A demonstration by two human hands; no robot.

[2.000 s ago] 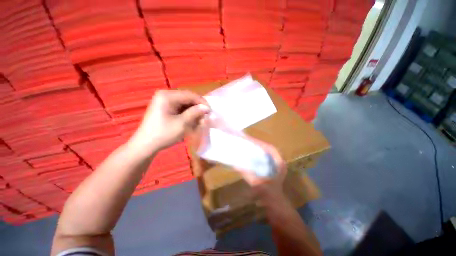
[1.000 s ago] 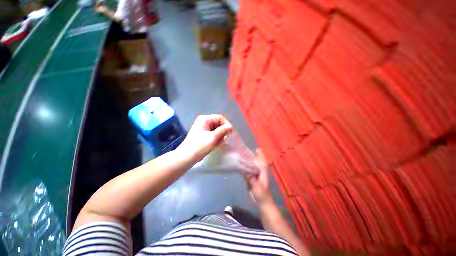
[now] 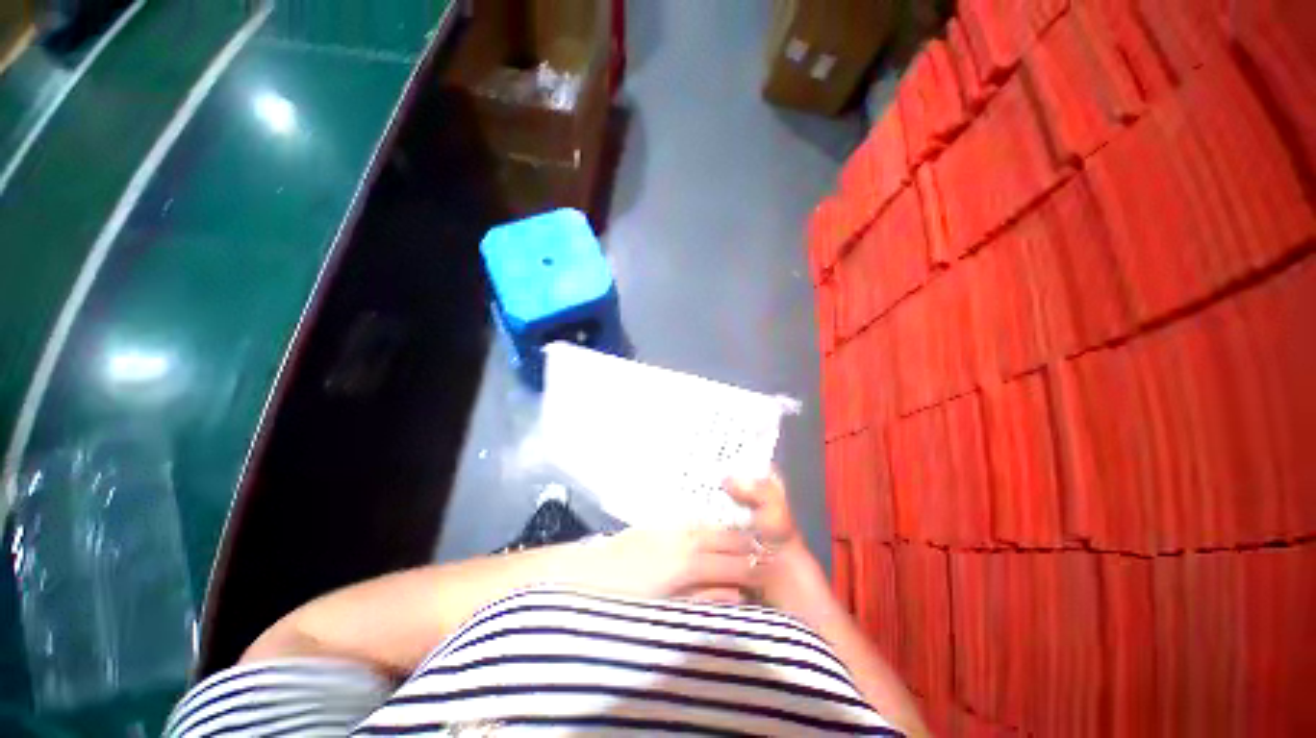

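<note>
A white label sheet or sheet stack (image 3: 650, 433) with faint printed rows is tilted in front of my body, above the floor. My right hand (image 3: 768, 522) is shut on its lower right corner, with fingers over the edge. My left hand (image 3: 704, 562) is against my right hand at the sheet's lower edge. Its fingers are blurred and partly hidden, and I cannot tell whether it grips anything.
A green bench (image 3: 188, 289) with a clear plastic tray or bag (image 3: 104, 577) runs along the left. A blue stool (image 3: 549, 267) stands on the floor ahead. Brown boxes (image 3: 537, 130) are beyond it, another (image 3: 826, 55) at the top. Tall red stacks (image 3: 1068, 389) line the right.
The view has turned from the red stacks and brown box to the aisle by the bench. My left hand has come down to my right, and the sheet is now spread out in view.
</note>
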